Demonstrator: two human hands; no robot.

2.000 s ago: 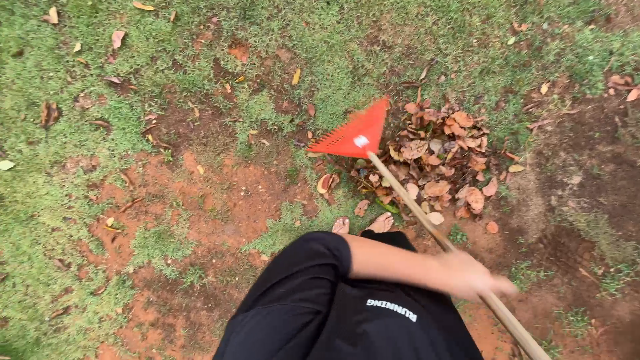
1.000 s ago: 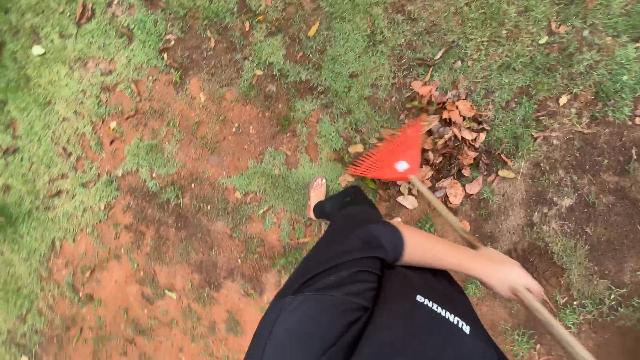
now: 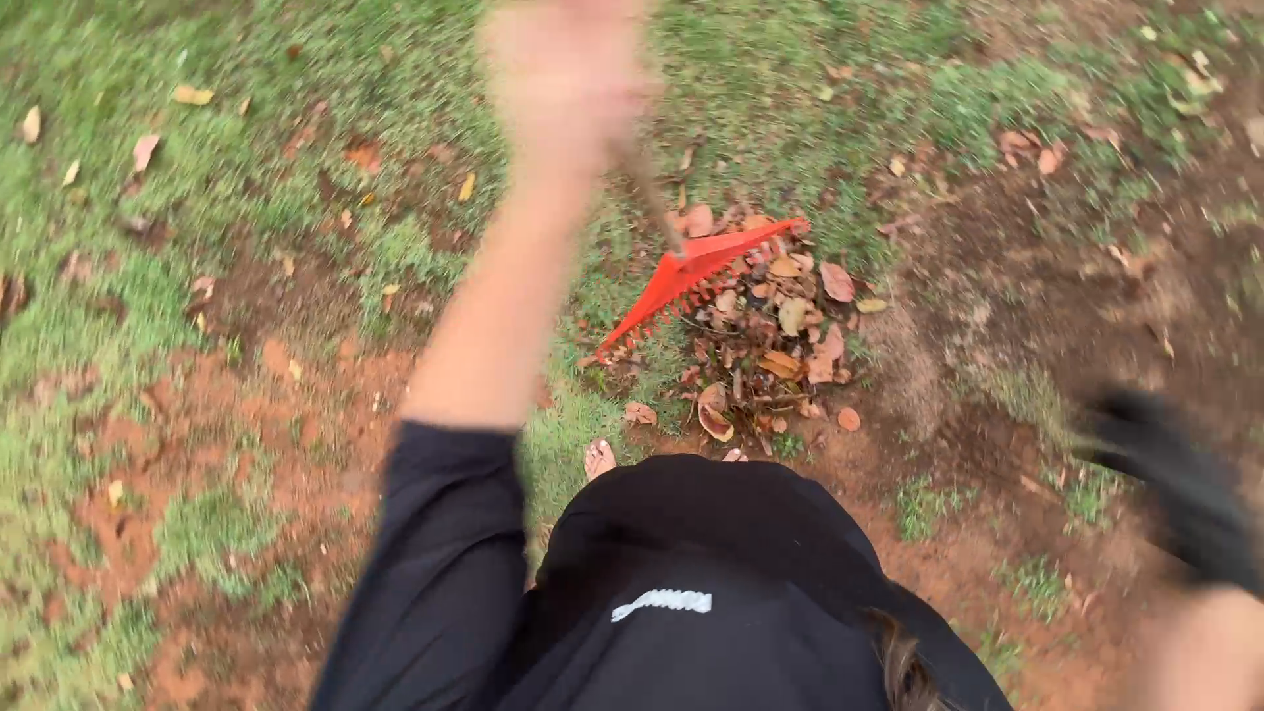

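Note:
My left hand (image 3: 568, 84), bare and blurred, is at the top edge, closed round the wooden handle (image 3: 650, 197) of a leaf rake. The rake's red plastic head (image 3: 686, 272) rests against the upper left side of a pile of dry leaves (image 3: 780, 336), its teeth facing down and right towards the pile. Far off to the right is my right hand (image 3: 1170, 484) in a black glove, strongly blurred and away from the rake. Nothing can be made out in it, and its fingers are unclear.
Bare toes (image 3: 598, 458) show just below the pile, in front of my black shirt. Patchy grass (image 3: 296, 59) with scattered leaves lies above and left. Reddish bare soil (image 3: 326, 395) spreads at the left, and brown soil (image 3: 1017, 267) at the right.
My left hand and the handle have swung from the lower right to the top of the view. The rake head has turned and now lies above the pile's left side. The gloved right hand has appeared.

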